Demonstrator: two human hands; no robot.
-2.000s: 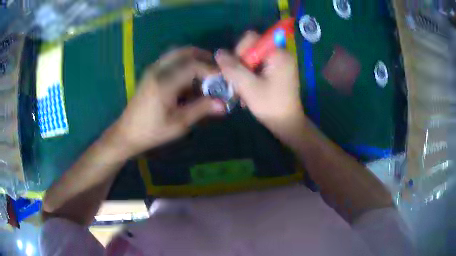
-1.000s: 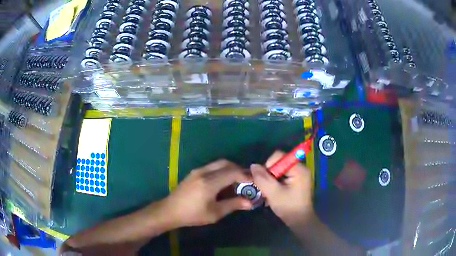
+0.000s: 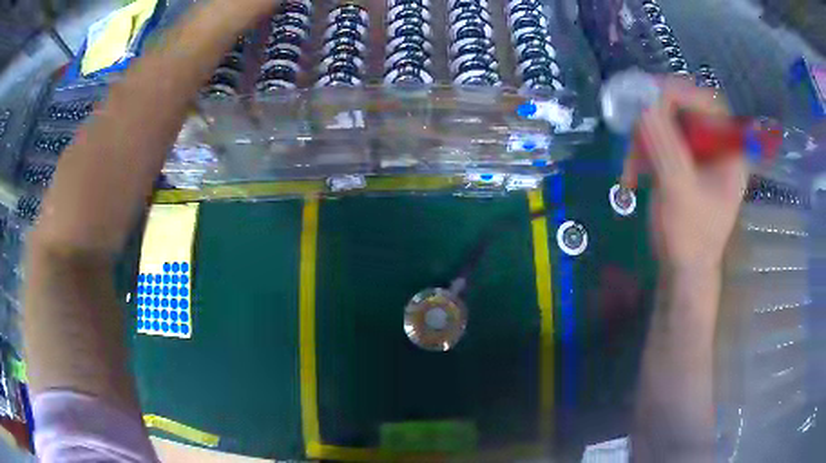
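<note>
My right hand (image 3: pixel 693 185) is blurred at the upper right, closed around the red tool (image 3: pixel 715 137). A blurred silver-white round thing (image 3: pixel 631 99) shows at its fingertips; whether it is held is unclear. My left forearm (image 3: pixel 118 154) reaches up the left side; the hand is beyond the top edge. A shiny round metal piece (image 3: pixel 435 318) with a pale centre and short stub lies on the green mat (image 3: pixel 380 253). Behind the mat, rows of silver-and-black rings (image 3: pixel 408 45) sit in a clear plastic tray (image 3: pixel 272 140).
Two loose white-silver discs, one beside the blue tape (image 3: pixel 572 237) and one farther back (image 3: pixel 623 199), lie right. A faint reddish square (image 3: pixel 619 294) is near my right forearm. A blue-dot sheet (image 3: pixel 166 271) lies left. Side trays (image 3: pixel 783 271) flank the mat; green tape (image 3: pixel 427 436) marks its near edge.
My hands have parted from mid-mat. The left has gone up out of view; the right has moved up and right with the red tool. The shiny round piece now shows on the mat.
</note>
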